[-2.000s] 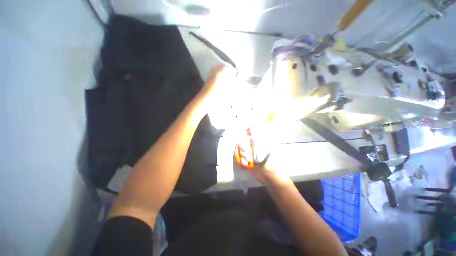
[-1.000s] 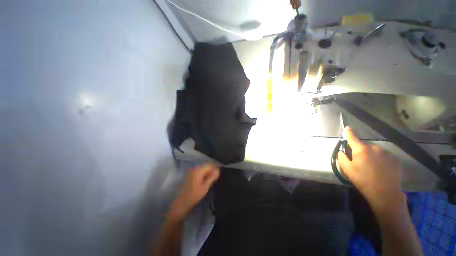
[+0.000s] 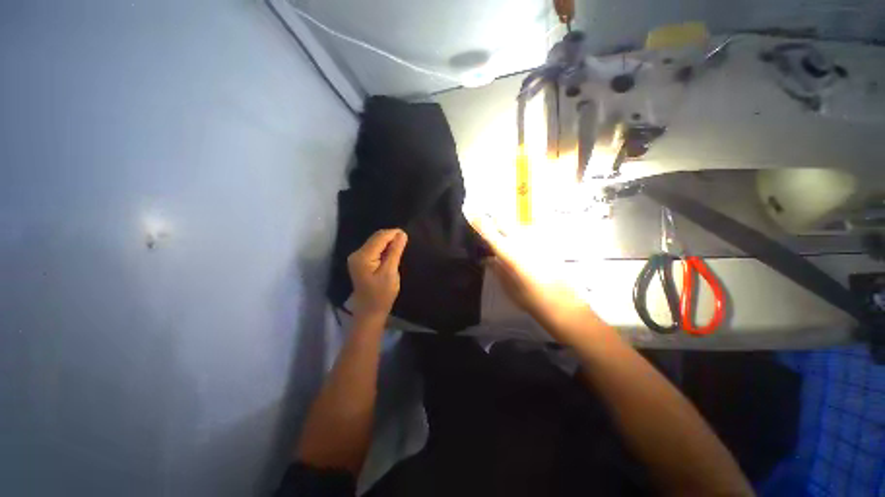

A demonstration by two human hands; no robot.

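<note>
A black garment piece (image 3: 412, 184) lies piled on the machine table, left of the sewing machine. My left hand (image 3: 378, 267) is over its left part, thumb and fingers drawn together; whether cloth is pinched between them is unclear. My right hand (image 3: 505, 257) is at the cloth's right edge, partly washed out by glare; its grip cannot be made out. The scissors (image 3: 679, 291), with one dark and one red handle loop, lie on the table right of my hands, blades pointing away from me.
The sewing machine head (image 3: 737, 107) spans the upper right. The yellow-orange lamp part (image 3: 524, 184) stands left of the glaring needle area. A dark band (image 3: 757, 243) runs diagonally to the right. A blue crate (image 3: 844, 417) is at lower right. A pale wall (image 3: 155, 320) is at left.
My right hand has let go of the scissors and moved left to the cloth. My left hand has moved up from the table's front edge over the cloth.
</note>
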